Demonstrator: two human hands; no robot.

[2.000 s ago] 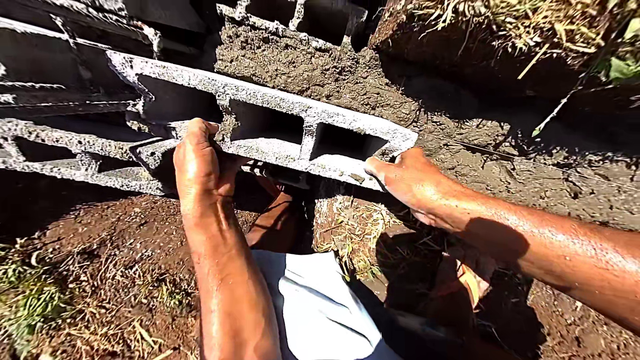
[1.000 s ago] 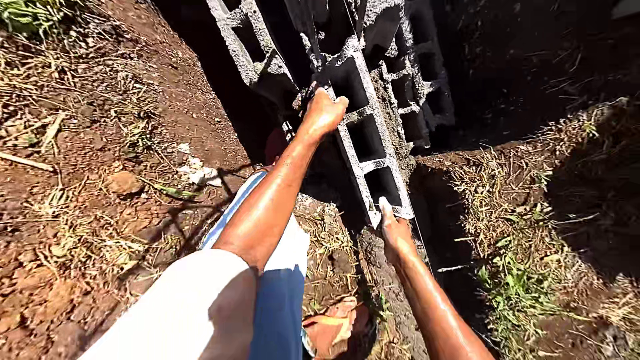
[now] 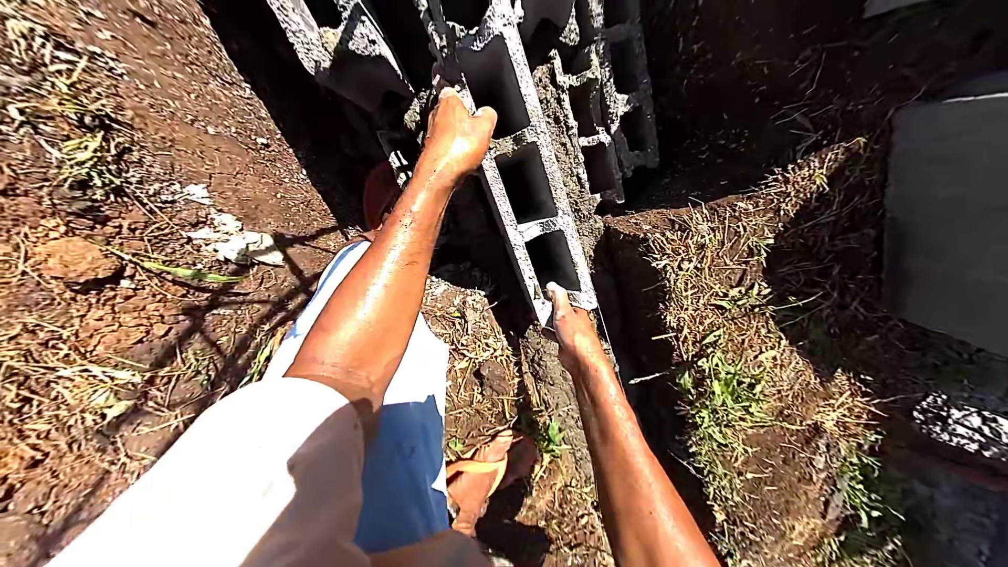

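A grey hollow concrete block with three cells lies lengthwise in front of me. My left hand grips its far left edge, the thumb towards an open cell. At the block's near end my right hand is closed on the corner, thumb on top. Rough grey mortar runs along under and in front of the near end. Other hollow blocks stand close by on the right, and one more block is at the upper left. The block's underside is hidden.
A dark trench lies on both sides of the blocks. A thin string passes by the block's near end. Dry grass covers the right bank, with a grey slab beyond. My sandalled foot stands near the mortar; clods lie left.
The view has turned strongly since the oldest frame. Both hands keep hold of the block, which lies beside the neighbouring blocks much as it did a second ago.
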